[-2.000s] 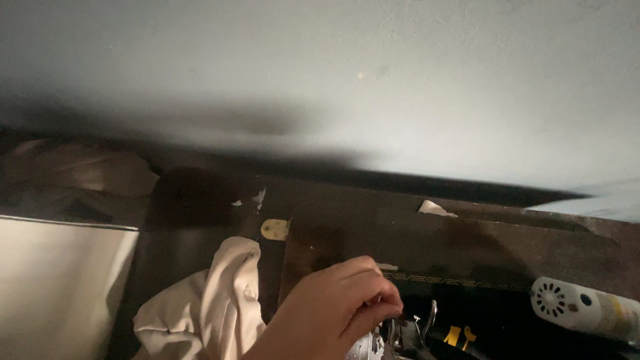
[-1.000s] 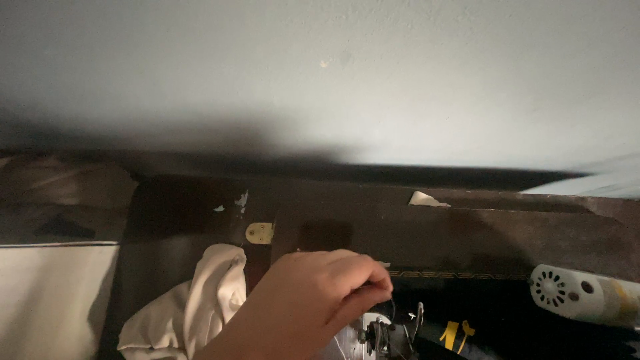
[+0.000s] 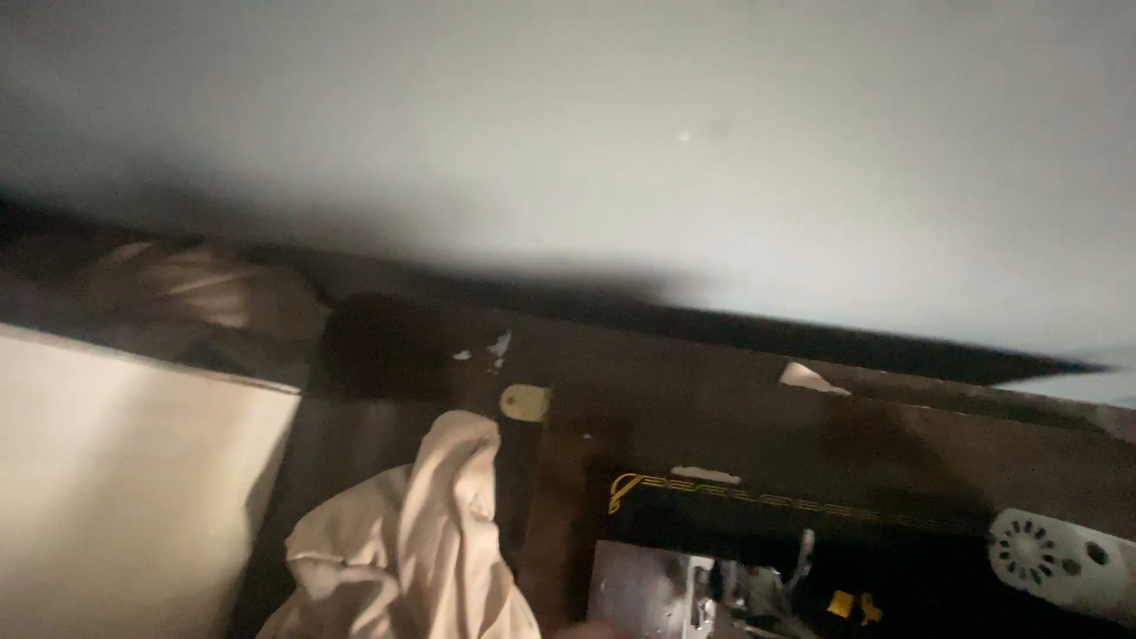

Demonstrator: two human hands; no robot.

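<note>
At the bottom edge, a small blurred bit of skin [image 3: 590,630] shows between a beige cloth and a sewing machine's metal plate; which hand it belongs to and what it touches cannot be told. The crumpled beige cloth [image 3: 444,541] lies on the dark tabletop, left of the machine. The black sewing machine bed [image 3: 754,519] has gold trim, and its metal needle plate and presser-foot parts [image 3: 701,595] sit at the bottom, partly cut off by the frame.
A white vented motor housing [image 3: 1029,550] is at the right. A pale wall [image 3: 568,160] rises behind the dark wooden table [image 3: 692,399]. At left are a cream panel [image 3: 115,461] and bundled fabric [image 3: 204,284]. A brass-coloured hinge plate [image 3: 525,402] lies above the cloth.
The hand that was over the presser-foot area has dropped almost fully out of view at the bottom, uncovering the machine's plate and gold corner trim. The view has tilted.
</note>
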